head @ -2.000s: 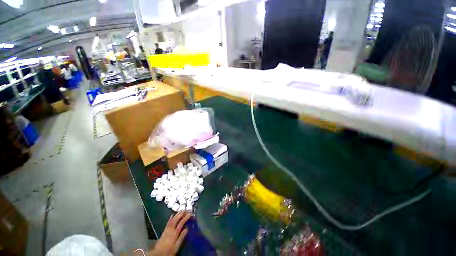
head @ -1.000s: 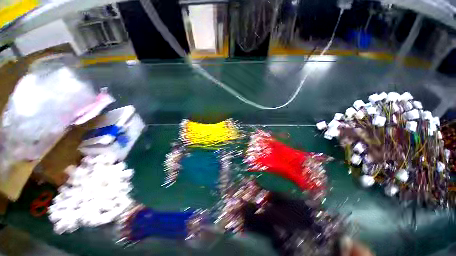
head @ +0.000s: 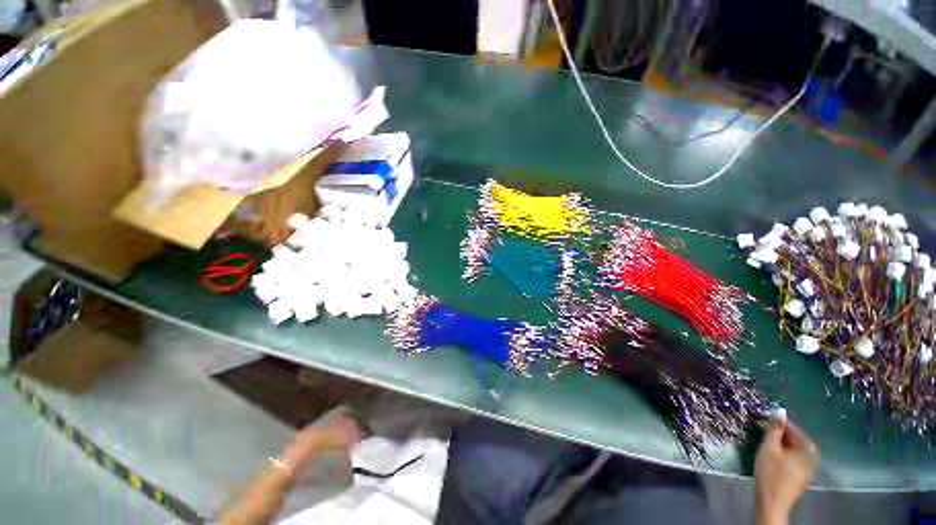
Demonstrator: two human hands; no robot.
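Note:
My right hand (head: 787, 459) is at the bench's front edge, right of the black wires (head: 662, 374), its fingertips closed on a small white connector housing (head: 779, 413). My left hand (head: 328, 433) is blurred, in front of the bench edge near my lap; no object shows in it. White connector housings (head: 334, 269) lie heaped at left. Blue wires (head: 467, 331) lie nearest the front edge, teal wires (head: 521, 265) and yellow wires (head: 534, 210) behind, red wires (head: 677, 287) to the right. Shiny terminals fringe the bundles.
Wired harnesses (head: 857, 292) are piled at right. A plastic bag (head: 246, 108) sits on an open carton (head: 77, 144) at left, beside a small white box (head: 367, 176). Red-orange loops (head: 226, 272) lie before it. A white cable (head: 672, 185) hangs over the back.
The view has swung right and down to the bench. My left hand has moved from beside the housings to off the bench. My right hand, barely visible a second ago, now shows fully.

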